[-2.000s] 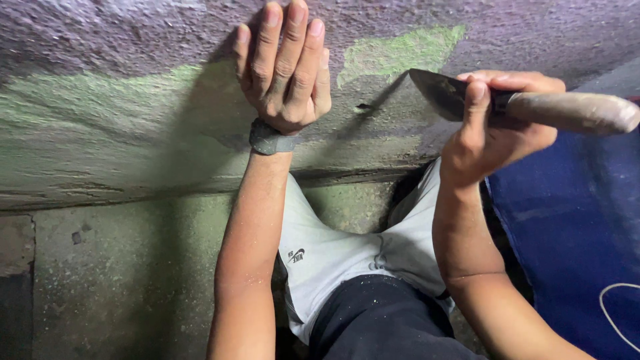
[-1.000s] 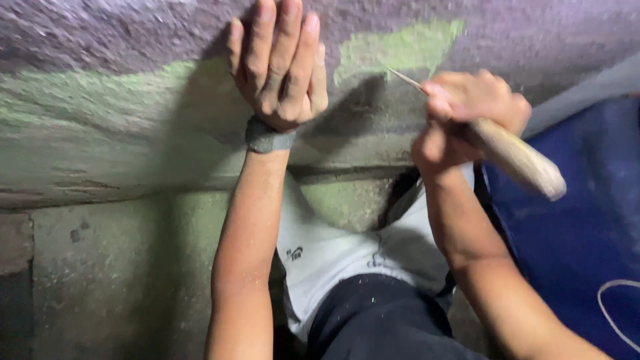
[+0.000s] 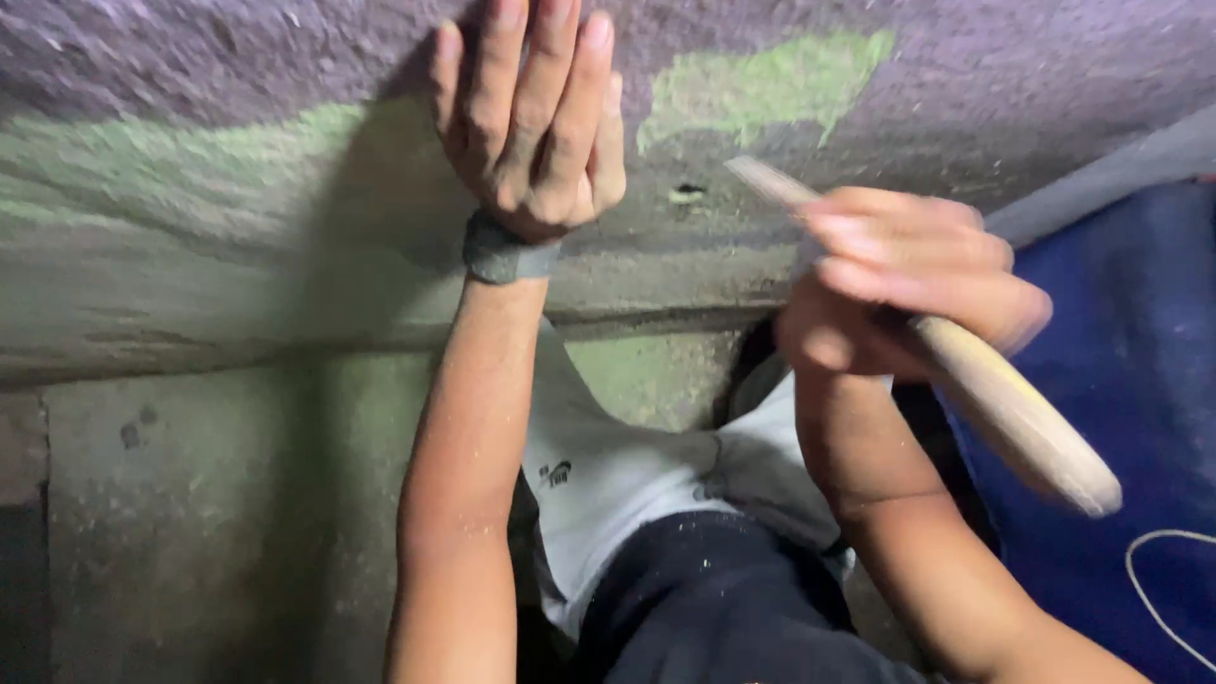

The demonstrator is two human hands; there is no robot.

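My left hand [image 3: 537, 123] lies with its palm against the rough painted wall [image 3: 237, 218], fingers slightly apart, a dark band around the wrist. It holds nothing. At the right, my right hand [image 3: 912, 275], blurred, grips a scraper or putty knife with a pale wooden handle [image 3: 1016, 413]. The metal blade [image 3: 771, 182] points up and left, close to the wall, just below a light green patch [image 3: 769, 85]. Whether the blade touches the wall I cannot tell. A small dark hole [image 3: 689, 193] in the wall sits between my hands.
On the right stands a large blue object [image 3: 1102, 380], perhaps a plastic container, with a thin pale cord [image 3: 1145, 579] over it. The worn concrete floor [image 3: 190, 513] meets the wall's lower edge. My legs in light grey shorts are close below my hands.
The blade, seen broad side two seconds ago, is now turned at a different angle, and its handle points down and right instead of right. My left hand stays against the wall.
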